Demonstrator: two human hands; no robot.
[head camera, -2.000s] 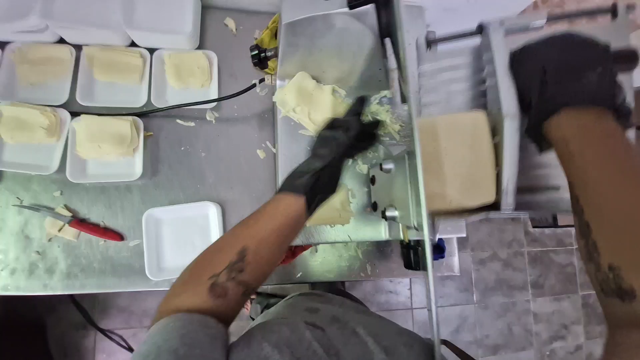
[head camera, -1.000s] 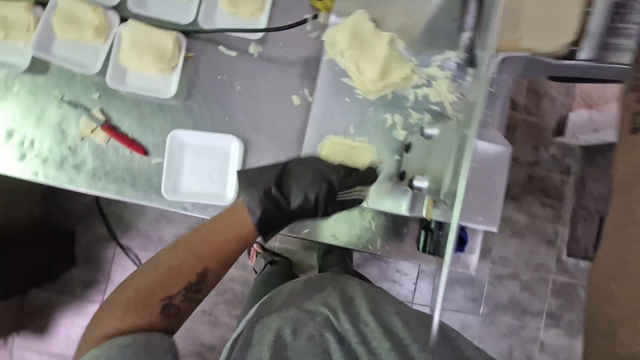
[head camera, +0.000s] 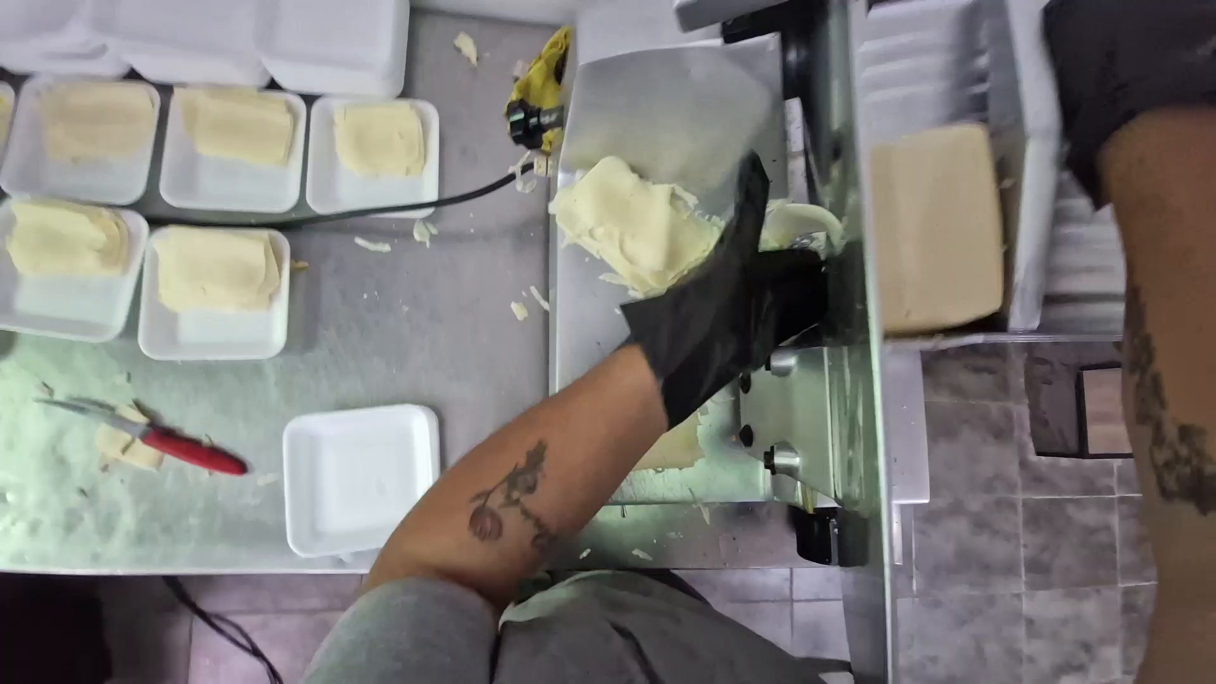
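My left hand (head camera: 736, 290), in a black glove, reaches with spread fingers to the slicer's blade side, beside a thin curled cheese slice (head camera: 801, 223). Whether its fingertips touch the slice is unclear. Left of it a pile of cheese slices (head camera: 632, 228) lies on the steel receiving plate (head camera: 679, 104). A smaller cheese piece (head camera: 674, 448) is partly behind my forearm. A block of cheese (head camera: 936, 228) rests on the slicer carriage (head camera: 1031, 190). At the upper right my right hand (head camera: 1088, 85), gloved too, is on the carriage's far side; its fingers are hidden.
Foam trays with sliced cheese (head camera: 223, 195) stand at the left, below stacked foam trays (head camera: 332, 47). An empty foam tray (head camera: 361, 480) is near the table edge. A red-handled knife (head camera: 195, 448) lies on cheese scraps. A black cable (head camera: 380, 207) crosses the table. Crumbs are scattered about.
My left hand has moved from the small cheese piece low on the plate up to the blade side. The carriage with the block, mostly out of view a second ago, shows again beside the blade.
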